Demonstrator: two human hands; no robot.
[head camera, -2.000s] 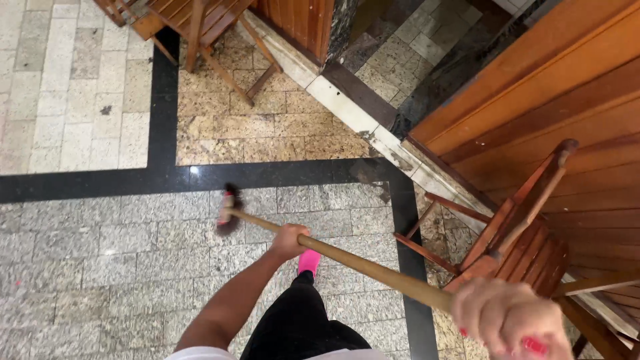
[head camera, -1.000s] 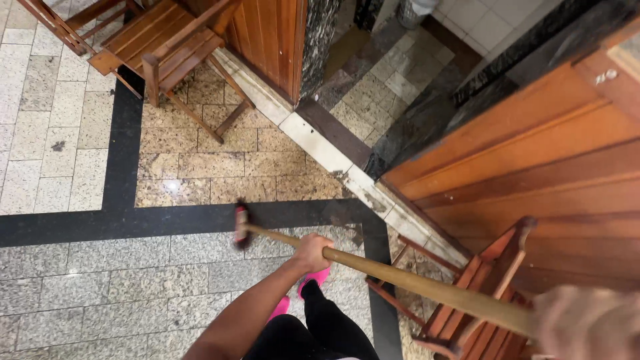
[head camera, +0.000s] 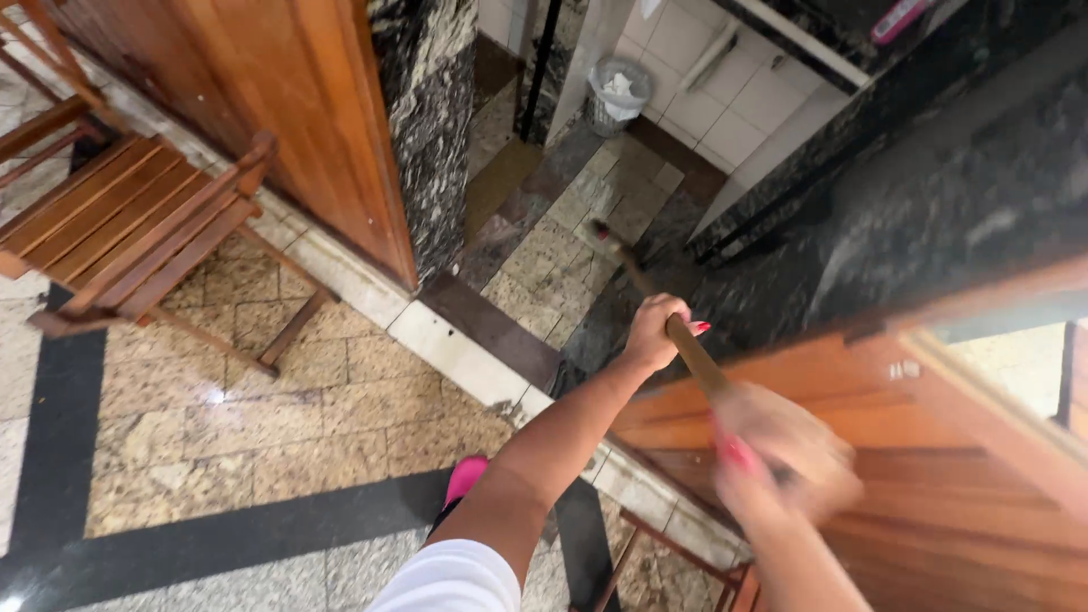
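Observation:
Both hands grip the wooden handle of a broom (head camera: 701, 361). My left hand (head camera: 661, 330) holds it partway down, its arm in a white sleeve reaching up from the bottom. Around the upper end of the handle is my right hand (head camera: 786, 446), blurred and nearer the camera. The small, blurred broom head (head camera: 602, 231) is beyond the doorway, over the stone-tiled floor (head camera: 544, 272) between dark marble walls. Whether its bristles touch the floor I cannot tell. A pink shoe (head camera: 466, 478) shows beside my left forearm.
Folding wooden chairs stand at the left (head camera: 127, 221) and partly in view at the bottom (head camera: 739, 591). A lined wastebasket (head camera: 619, 89) stands inside the doorway by white wall tiles. Wood-panelled walls (head camera: 255, 102) and a white stone sill (head camera: 450, 357) edge the opening.
The broom head has moved from the floor outside to inside the doorway. Both hands remain on the handle. The view has shifted toward the doorway.

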